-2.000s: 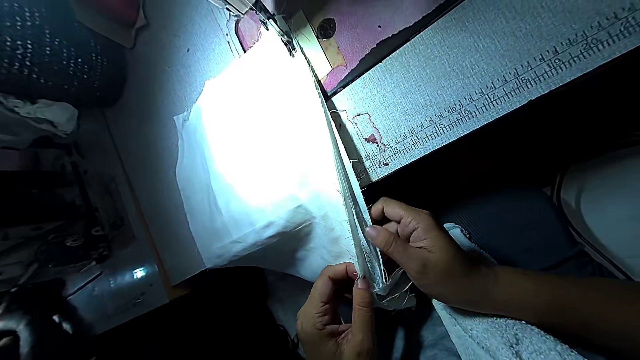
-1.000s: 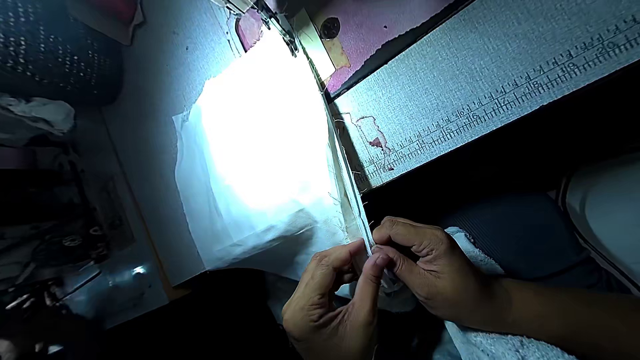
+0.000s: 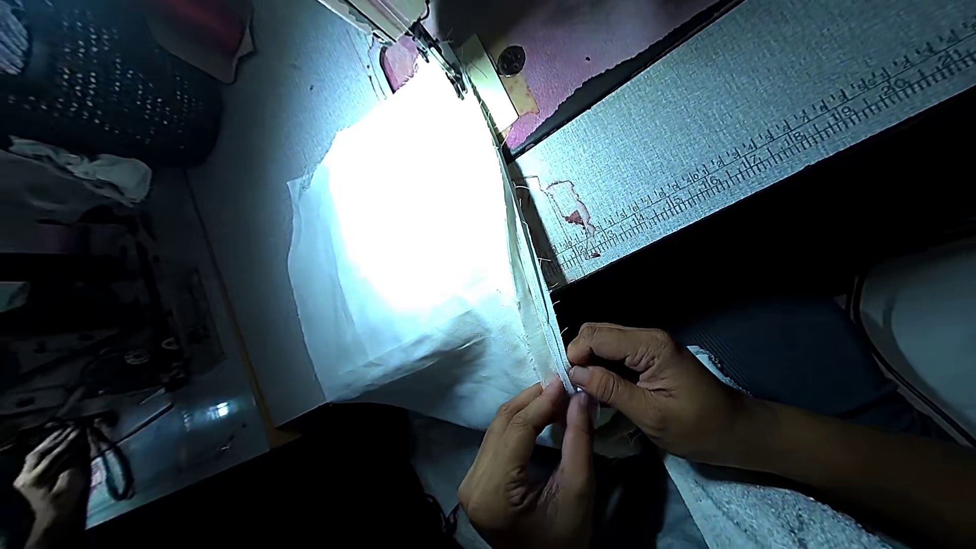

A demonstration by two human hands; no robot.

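Note:
A white fabric piece (image 3: 465, 343), brightly lit, lies across the table and reaches up under the presser foot (image 3: 450, 69) of a sewing machine. Its right side is a narrow layered edge with loose threads. My left hand (image 3: 534, 465) pinches the lower end of that edge between thumb and fingers. Touching the same edge just to the right, my right hand (image 3: 640, 381) grips it between thumb and forefinger. The two hands are close together, past the table's front edge. What lies between the fingertips is mostly hidden.
A printed ruler scale (image 3: 709, 183) runs along the table edge at right. A dark perforated container (image 3: 99, 84) and a crumpled white cloth (image 3: 91, 168) are at upper left. Another person's hand (image 3: 53, 473) shows at lower left. A towel-like cloth (image 3: 747, 496) lies under my right forearm.
Two seconds ago the layered edge was spread wider near my hands; now it is pressed together into a narrow strip. My left hand has moved up against my right.

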